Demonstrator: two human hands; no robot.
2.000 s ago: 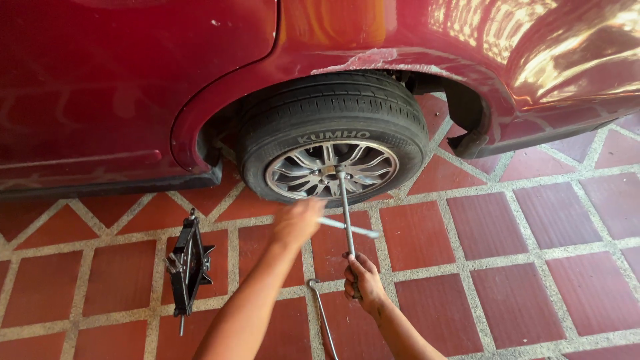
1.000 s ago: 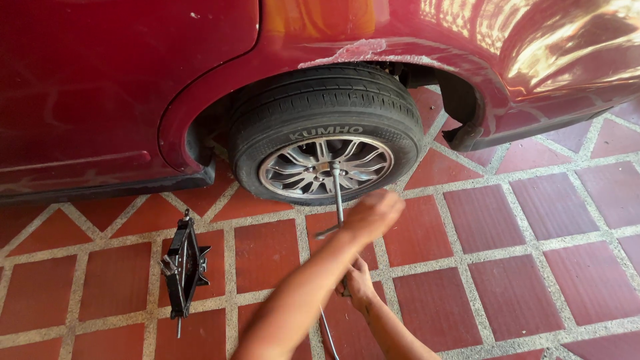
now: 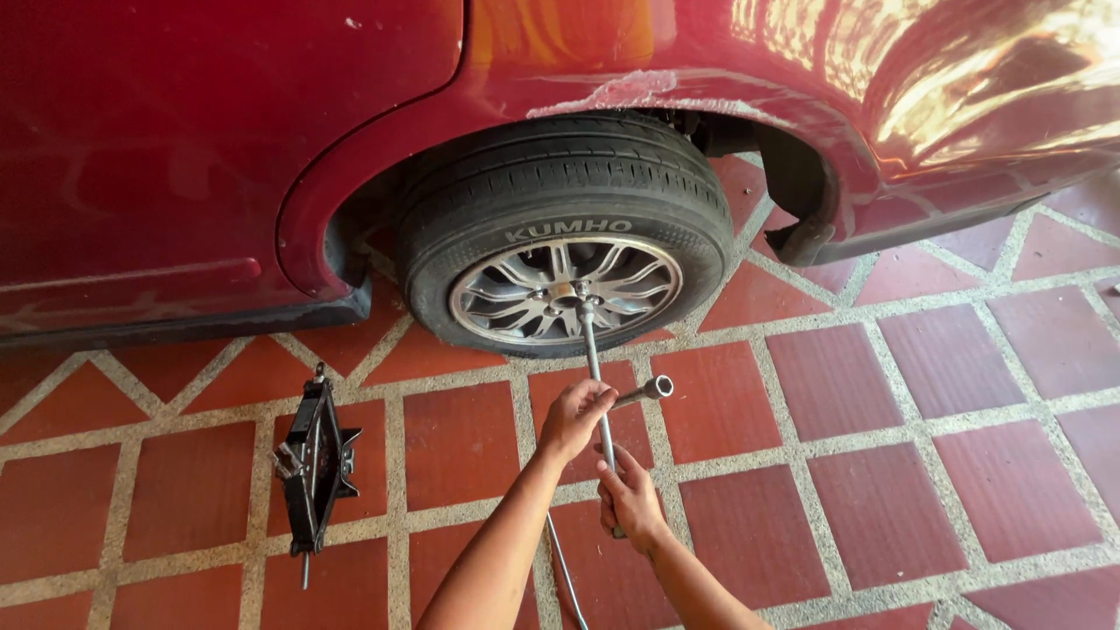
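Observation:
A four-way lug wrench [image 3: 591,350] reaches from the car wheel's hub area toward me, its far socket on a lug nut near the center of the alloy rim [image 3: 490,297]. My left hand [image 3: 575,418] has its fingers on a cross arm near the middle of the wrench; that arm's open socket points right. My right hand [image 3: 628,497] is closed around the near end of the long shaft. The Kumho tire [image 3: 560,197] stands upright under the red fender, its lower edge by the floor tiles.
A black scissor jack [image 3: 313,464] lies on the red tiled floor [image 3: 459,442] to the left. A thin metal rod [image 3: 564,569] lies by my left forearm. The red car body [image 3: 175,131] overhangs above, with scraped paint [image 3: 630,90] on the wheel arch.
My left hand has moved from above the shaft to a cross arm of the wrench, and the cross arms have turned. My right hand stays at the shaft's near end.

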